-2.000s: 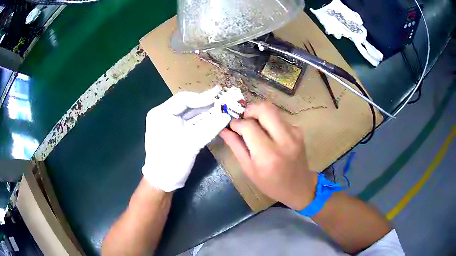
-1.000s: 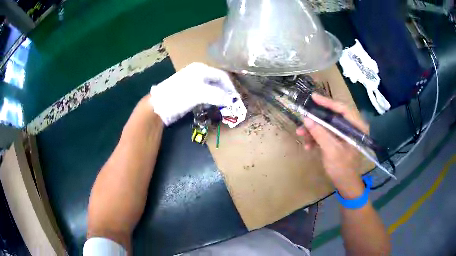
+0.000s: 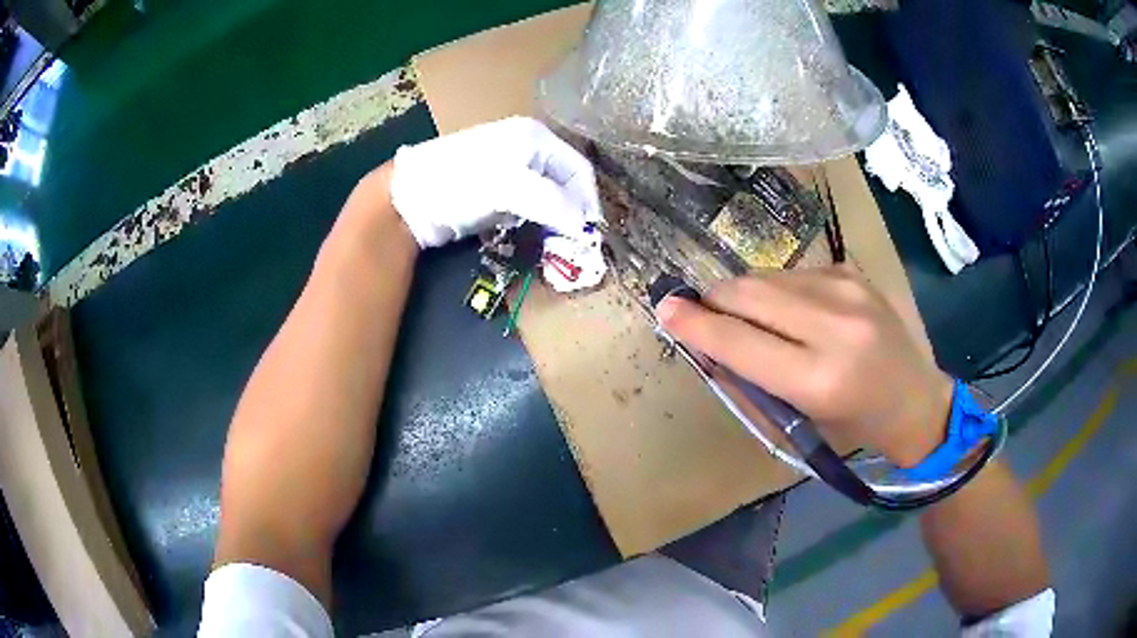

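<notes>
My left hand (image 3: 499, 181), in a white glove, is closed on a small circuit board (image 3: 489, 284) with a yellow block, which hangs below the palm. A green lead wire (image 3: 518, 305) hangs beside it. A red wire (image 3: 564, 267) shows against white at the glove's fingertips; I cannot tell glove from white part there. My bare right hand (image 3: 810, 349) holds the dark handle of a soldering iron (image 3: 779, 418). The iron's front end points up-left toward the gloved fingertips; whether its tip touches anything is not clear.
A clear speckled hood (image 3: 717, 75) hangs above the work. Behind my right hand is the iron stand with a yellowish sponge (image 3: 758, 232). A brown cardboard mat (image 3: 599, 436) lies under the work. A soiled glove (image 3: 916, 162) lies by a dark box (image 3: 985, 125). A green surface (image 3: 249, 100) is left.
Two seconds ago both hands were together at the white part. My right hand then took the iron at the stand and has brought it left and nearer, toward the gloved hand.
</notes>
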